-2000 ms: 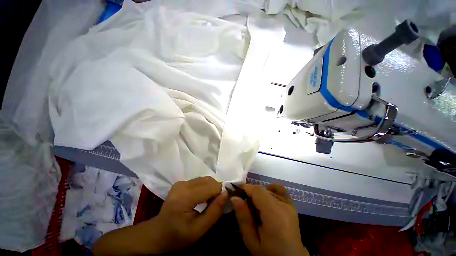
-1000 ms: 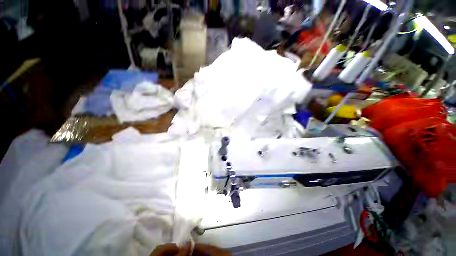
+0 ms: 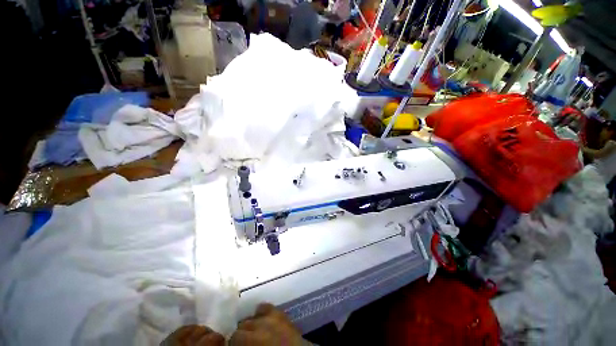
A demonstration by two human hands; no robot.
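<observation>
A white garment piece (image 3: 101, 250) lies heaped on the table left of the sewing machine (image 3: 338, 196). A flat strip of it runs down to my hands at the table's front edge. My left hand (image 3: 194, 336) is at the bottom rim, mostly cut off, beside the cloth's lower end; its grip cannot be made out. My right hand (image 3: 267, 326) is close to its right, partly cut off, with curled fingers at the cloth's edge. The presser foot area is small and blurred. No snips can be made out in my hands.
A large white heap (image 3: 270, 101) stands behind the machine, with thread cones (image 3: 404, 64) behind right. A red bundle (image 3: 506, 145) and red-handled scissors (image 3: 442, 251) are at right. Brown plastic wrap (image 3: 74, 181) lies far left. People show in the background.
The view has lifted from the close work to the wider workshop, then shifted right. My hands were together on the cloth's end with a dark tool; now they show only at the bottom rim.
</observation>
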